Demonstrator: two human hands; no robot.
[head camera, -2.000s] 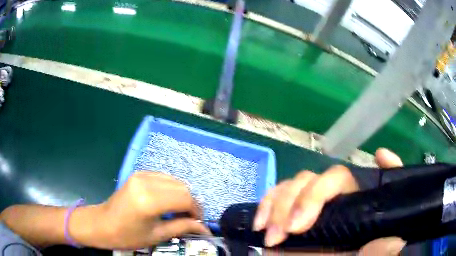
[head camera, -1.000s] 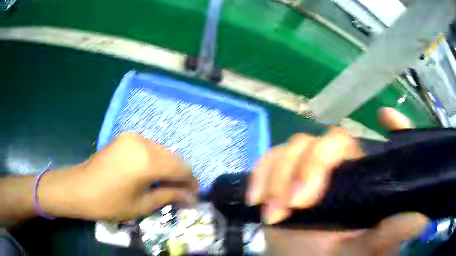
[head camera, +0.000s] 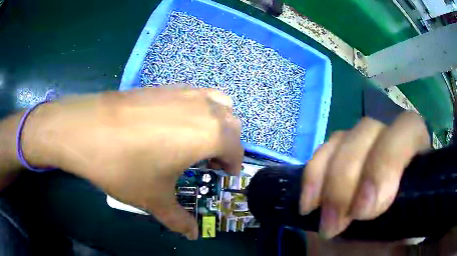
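Note:
An open unit with a green circuit board (head camera: 204, 192), a yellow block, round capacitors and brass contacts (head camera: 234, 205) lies below the tray. My left hand (head camera: 135, 145), with a purple wristband, arches over it, thumb at its lower left edge and fingertips at its upper edge. The hand covers the unit's left part. My right hand (head camera: 358, 175) grips a thick black electric screwdriver (head camera: 280, 195), held almost level. Its thin bit points left over the unit, between board and contacts; whether it touches a screw cannot be told. The screwdriver hides the unit's right end.
A blue tray (head camera: 318, 107) full of tiny silver screws (head camera: 225, 65) stands just beyond my hands on the dark-green bench (head camera: 85, 55). A pale edge rail (head camera: 325, 37) and brighter green belt (head camera: 351, 20) run behind it. A grey bar (head camera: 416, 55) crosses at the upper right.
The view has tilted down and closer, so tray and unit look larger. My left fingers, earlier pinched together by the screwdriver's tip, are now spread around the unit. The right hand still holds the screwdriver.

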